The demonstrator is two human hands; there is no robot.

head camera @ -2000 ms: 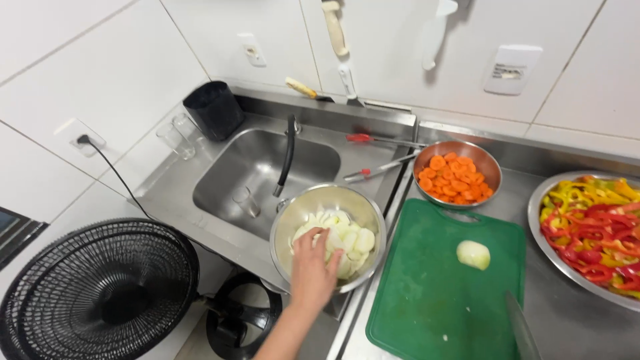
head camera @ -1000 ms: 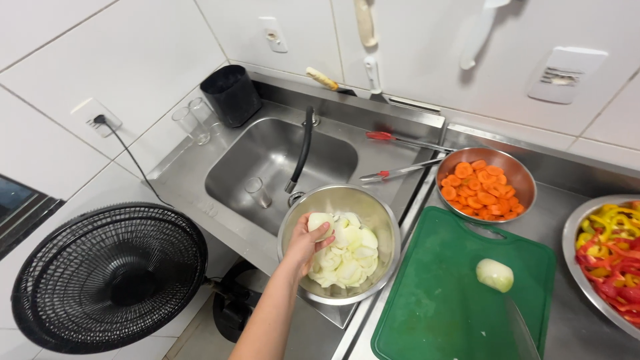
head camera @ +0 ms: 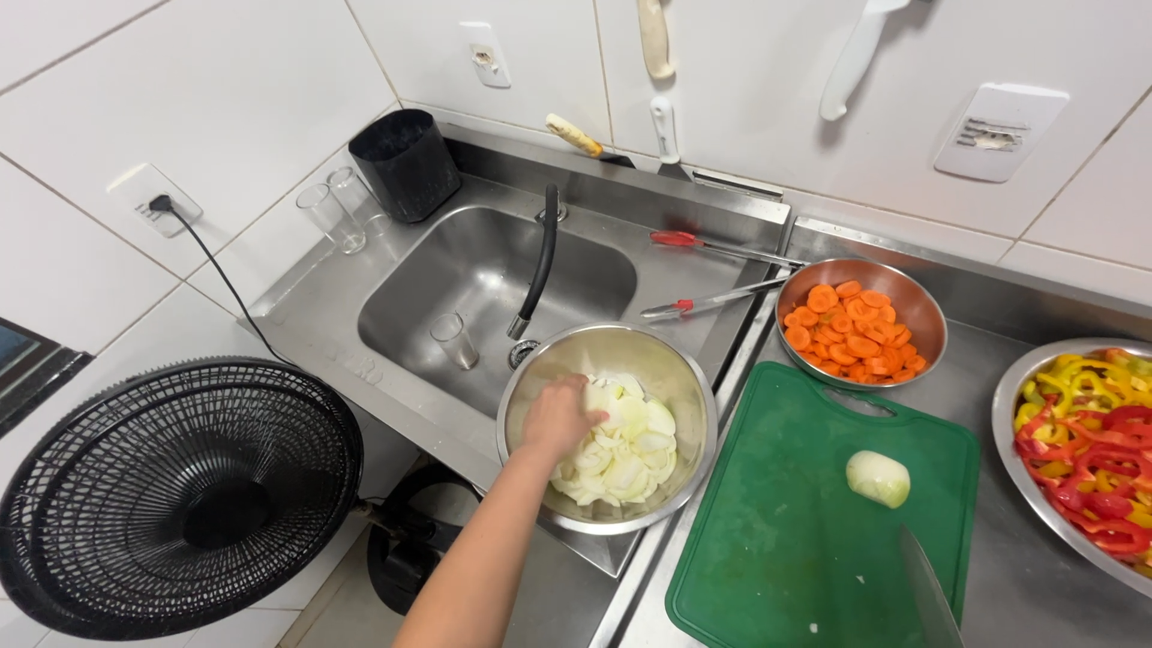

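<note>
My left hand reaches into a steel bowl of sliced onion, its fingers curled over pale slices at the upper left of the pile. Whether it grips them is hard to tell. My right hand is out of view. A knife blade rises from the bottom edge over a green cutting board; its handle is hidden below the frame. Near the blade tip, a peeled piece of onion lies on the board.
Behind the board stands a bowl of carrot slices; at right, a bowl of pepper strips. Tongs lie beside the sink, which holds a glass. A black fan fills the lower left; knives hang on the wall.
My left hand stays in the onion bowl; its fingers have moved from the pile's upper left, where they held a pale piece, to lower over the slices.
</note>
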